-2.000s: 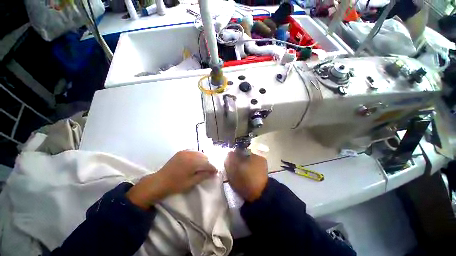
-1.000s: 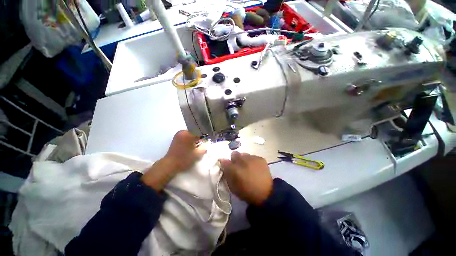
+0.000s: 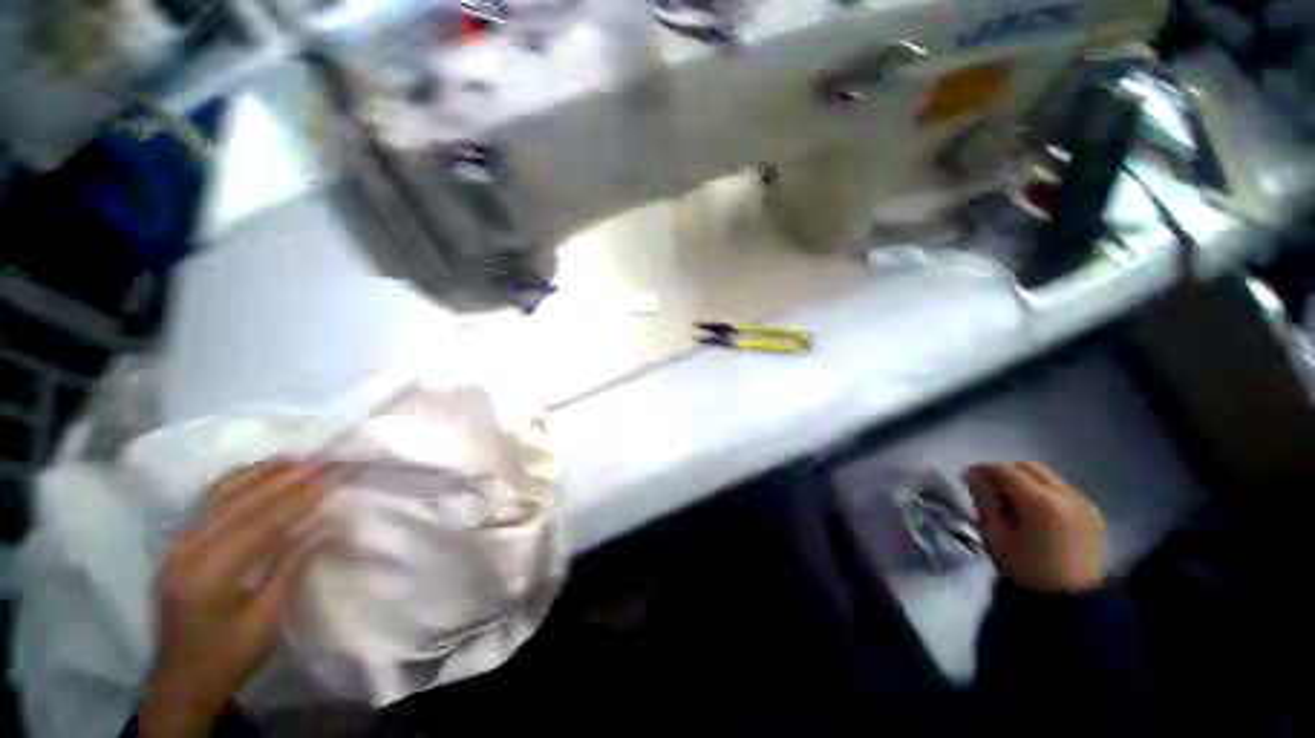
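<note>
The pale garment (image 3: 418,562) lies bunched at the left, over the table's front edge, blurred. My left hand (image 3: 238,577) rests on it with fingers extended; whether it grips the cloth cannot be told. My right hand (image 3: 1038,526) is at the label box (image 3: 940,522), below the table edge at the right. Its fingertips are bent over the box's right side; whether they hold a label is hidden. The yellow thread snips (image 3: 757,338) lie on the bed right of the needle area. The presser foot area is lost in lamp glare.
The off-white sewing machine (image 3: 692,101) with an orange patch spans the top of the view. A small white piece (image 3: 642,301) lies on the bed left of the snips. The white table (image 3: 245,325) extends to the left. A dark motor-side part stands at the right.
My right hand has left the needle area and moved right and down to the label box. My left hand and the garment have come away from the needle. The view has turned right and blurred.
</note>
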